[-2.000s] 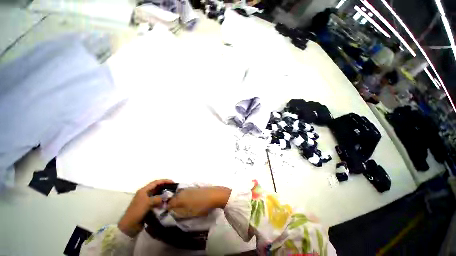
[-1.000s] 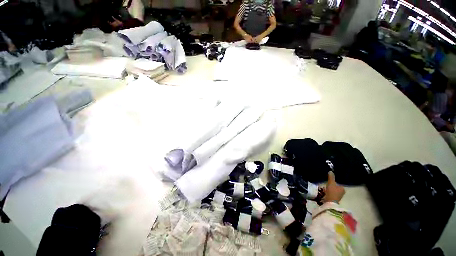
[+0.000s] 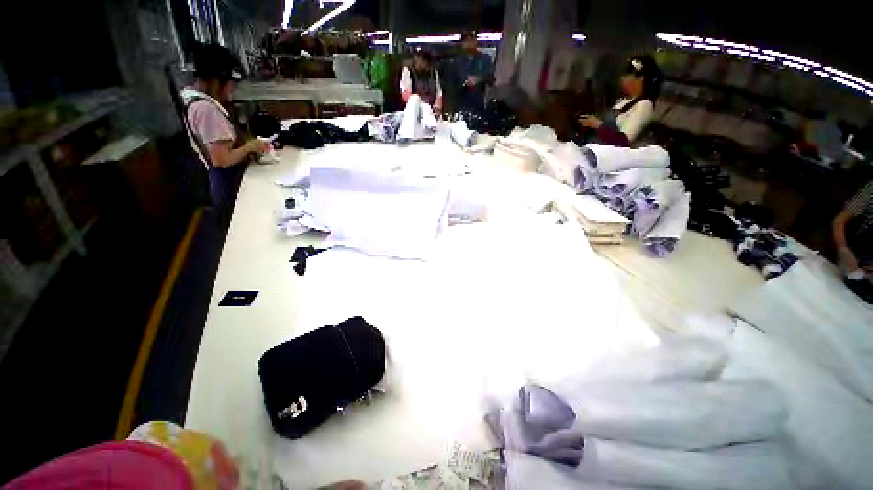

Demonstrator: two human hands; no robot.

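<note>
A black bag (image 3: pixel 324 373) lies on the off-white table in front of me, a small white logo near its lower left corner and a shiny metal piece at its lower right side. A floral sleeve (image 3: pixel 196 452) and a pink sleeve (image 3: pixel 105 469) show at the bottom left. Only a sliver of what looks like my left hand (image 3: pixel 343 486) shows at the bottom edge, below the bag; its fingers are cut off. My right hand is out of the picture.
White sachets (image 3: pixel 469 466) lie at the bottom edge. Rolled paper (image 3: pixel 670 421) is at the right, flat sheets (image 3: pixel 373 212) further back. A black tag (image 3: pixel 238 298) lies near the left table edge. A person (image 3: pixel 215 134) stands at the far left, others behind.
The view has swung left, away from the strap bundles and bag pile. My right hand, at the black bags a second ago, is out of view. The single black bag is now nearer the centre.
</note>
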